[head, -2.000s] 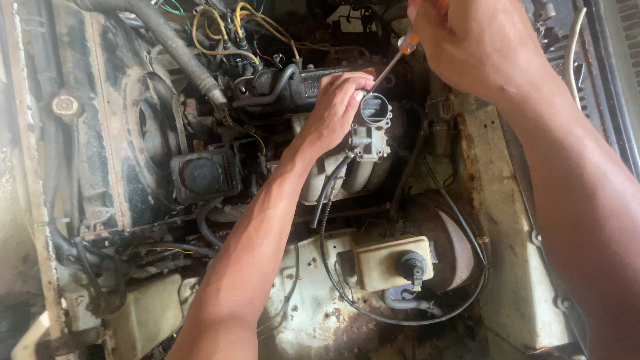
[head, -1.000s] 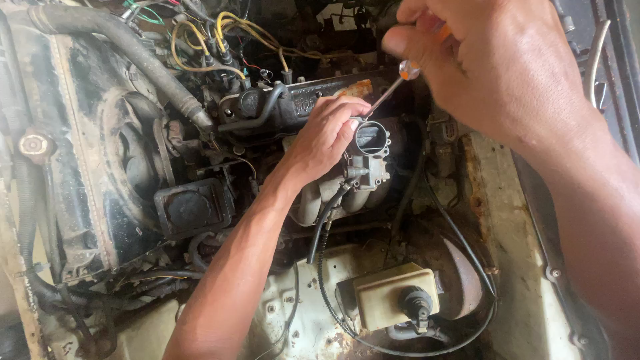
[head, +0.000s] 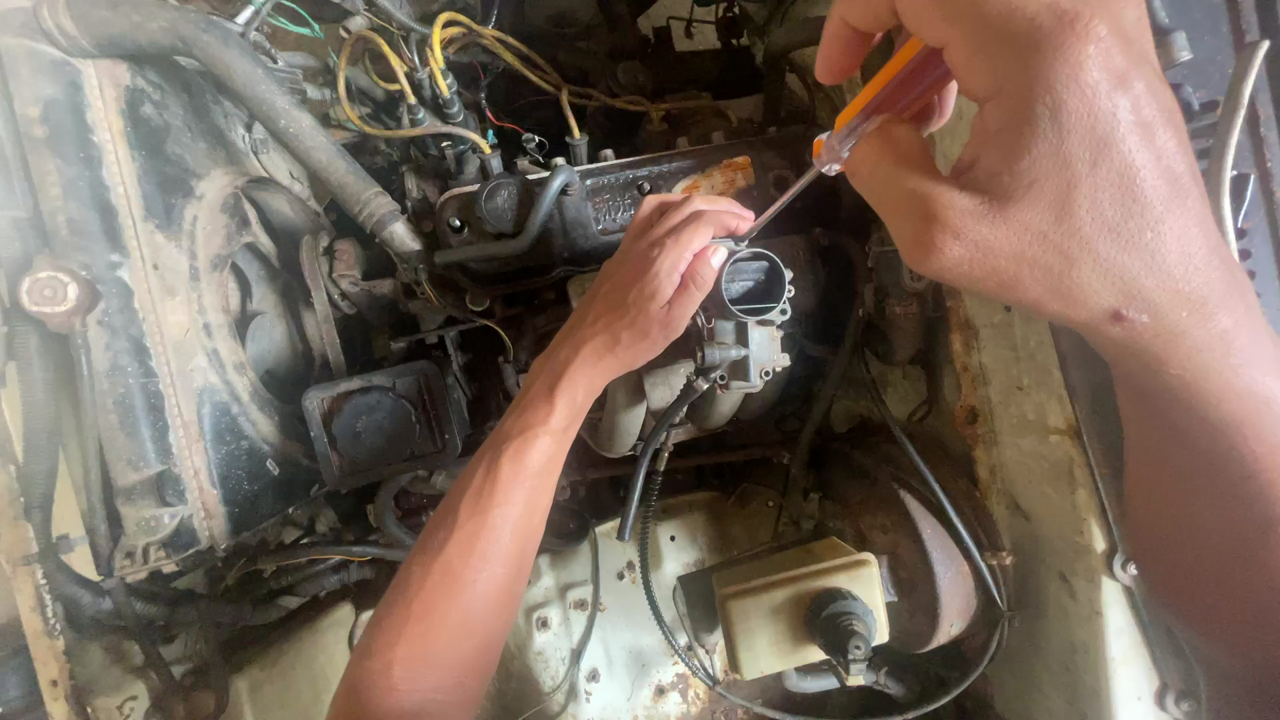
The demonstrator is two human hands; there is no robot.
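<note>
In the head view my right hand (head: 1030,170), at the upper right, grips the orange and clear handle of a screwdriver (head: 870,105). Its shaft slants down to the left, and the tip meets the upper edge of a metal carburetor or throttle body (head: 752,345) with a round open bore. My left hand (head: 665,270) lies against the left side of that bore, fingertips close to the screwdriver tip. Whether those fingers pinch a small part is hidden. Below the bore, a black hose (head: 655,445) hangs from the metal body.
A black engine cover (head: 610,205) lies behind my left hand, with yellow ignition leads (head: 520,65) above it. At left are the radiator fan shroud (head: 225,300) and a thick hose (head: 270,100). A yellowed fluid reservoir (head: 790,610) and a looping cable (head: 930,480) sit at lower right.
My right hand has changed its angle on the screwdriver handle, and more of the handle shows. My left hand stays by the bore.
</note>
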